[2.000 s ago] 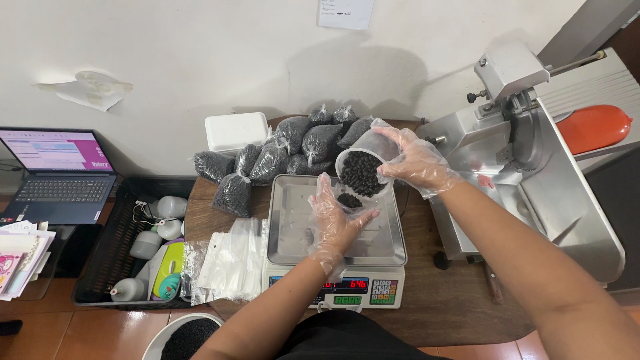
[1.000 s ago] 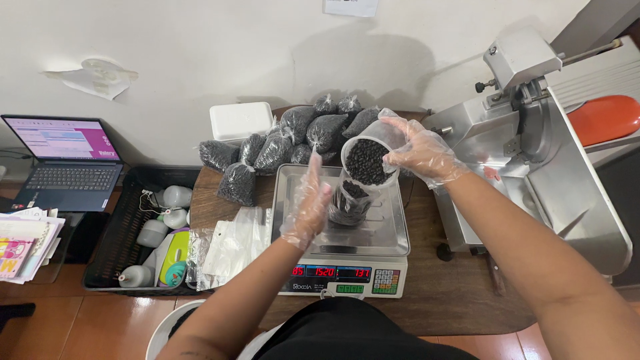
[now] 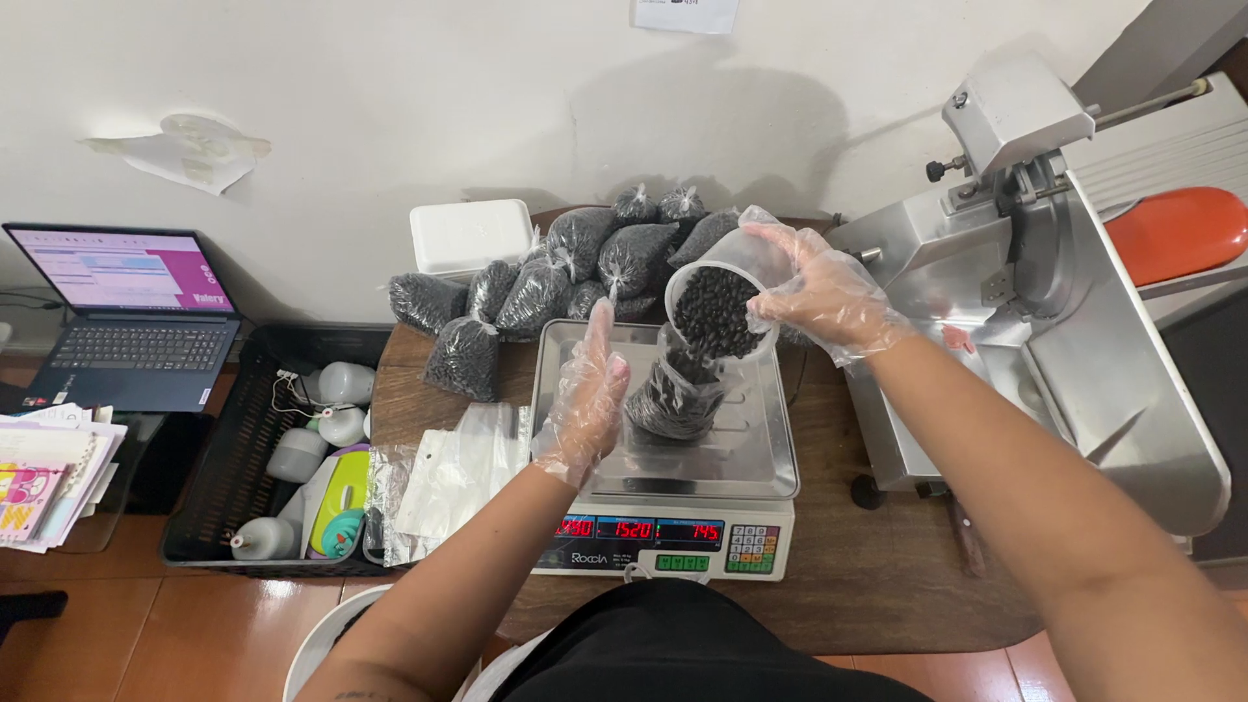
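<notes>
My right hand (image 3: pixel 829 292), in a clear plastic glove, grips a translucent plastic container (image 3: pixel 726 302) tilted with its mouth down and to the left. Black pellets or beans (image 3: pixel 717 312) fill its mouth, right above an upright clear plastic bag (image 3: pixel 675 400) that is partly full of the same black pieces. The bag stands on the steel pan (image 3: pixel 634 478) of a digital scale (image 3: pixel 663 546) whose red display is lit. My left hand (image 3: pixel 585 400), also gloved, is held upright with fingers extended, just left of the bag, holding nothing.
Several tied bags of black pieces (image 3: pixel 531 297) lie behind the scale beside a white foam tray (image 3: pixel 470 234). Flat plastic bags (image 3: pixel 463 473) lie at left. A metal slicer (image 3: pixel 1024 273) stands at right, a knife handle (image 3: pixel 967 536) near its base. Left are a black crate (image 3: pixel 219 458) and a laptop (image 3: pixel 136 322).
The left hand has moved away from over the pan, where it was two seconds ago, to the left of the bag. The right hand still holds the container, and the bag now looks fuller.
</notes>
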